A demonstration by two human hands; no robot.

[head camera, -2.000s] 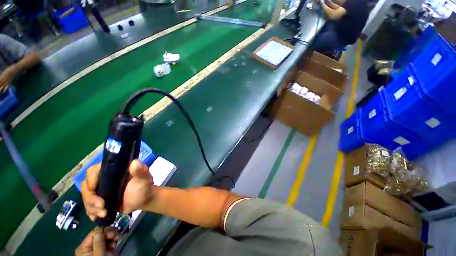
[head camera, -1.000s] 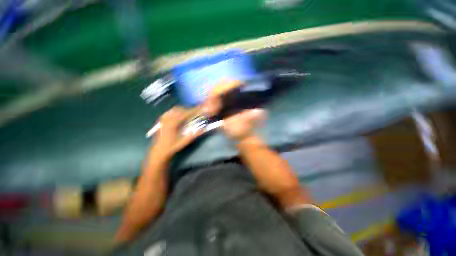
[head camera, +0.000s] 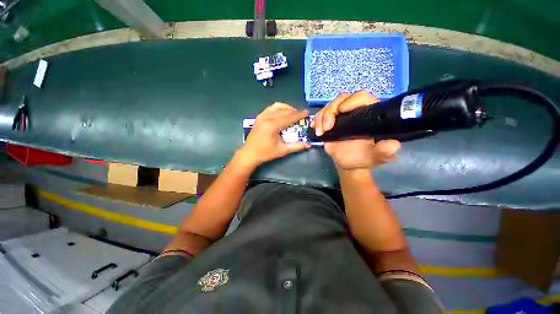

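My right hand [head camera: 355,130] is closed around the front part of the black electric screwdriver [head camera: 405,115], which lies nearly level, its front end pointing left. My left hand [head camera: 274,132] holds a white plug unit [head camera: 297,132] with metal inner parts between thumb and fingers, at the screwdriver's front end. The bit's tip is hidden. The white fixture [head camera: 248,122] shows only in part under and beside my hands. The light-blue parts bin [head camera: 310,90] with a speckled grey mass of screws stands behind my right hand. Another plug unit [head camera: 269,68] lies left of the bin.
Pliers [head camera: 21,115] and a small white piece [head camera: 40,73] lie at the far left of the dark green bench. The screwdriver cord [head camera: 548,147] loops at the right. A green conveyor [head camera: 368,11] runs behind the bench. Cardboard cartons [head camera: 123,175] stand below the front edge.
The view has turned from along the line to straight down at the bench and is sharp again. The screwdriver, upright two seconds ago, now lies nearly level. My left hand holds the plug unit at its front end.
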